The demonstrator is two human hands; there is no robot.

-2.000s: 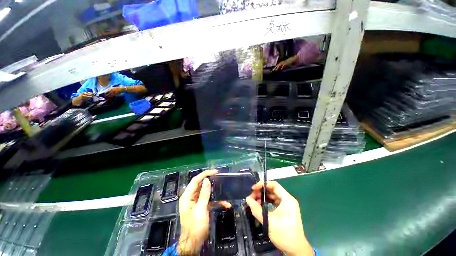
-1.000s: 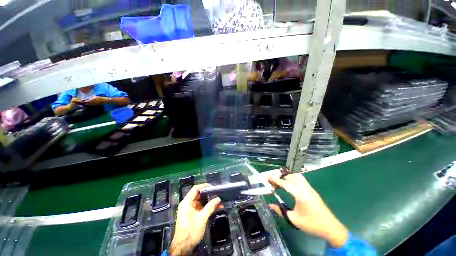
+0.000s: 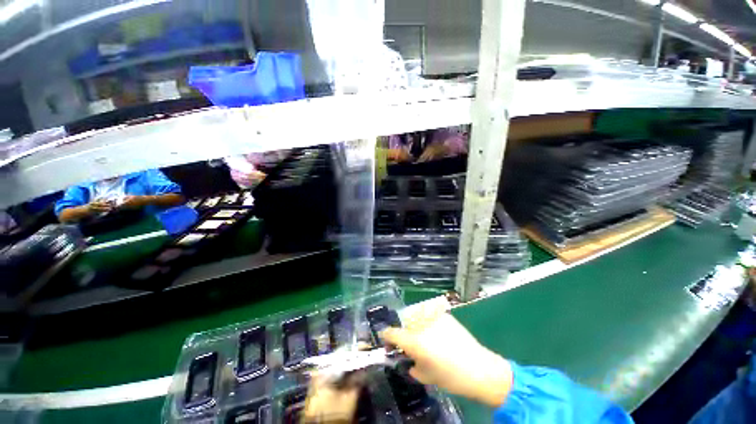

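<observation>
My right hand (image 3: 452, 356) is shut on scissors, whose bright blades (image 3: 352, 359) point left over the clear tray (image 3: 225, 364). My left hand (image 3: 333, 401) is low at the bottom edge, blurred and partly cut off, close under the blades. A dark shape shows beside its fingers, but blur hides whether it grips a phone. The tray lies on the green bench with black phones (image 3: 251, 351) in its pockets. The hands and scissors cover part of the front row.
A white post (image 3: 483, 166) and shelf (image 3: 249, 124) stand beyond the tray. A clear plastic strip (image 3: 356, 215) hangs down near the hands. Filled trays (image 3: 414, 248) are behind it. Stacked trays (image 3: 613, 190) sit on a brown board. A blue bin (image 3: 257, 79) is on the shelf. People work opposite.
The view has turned right. The scissors have swung from upright to pointing left. My left hand has dropped lower; the phone it held up before no longer shows clearly.
</observation>
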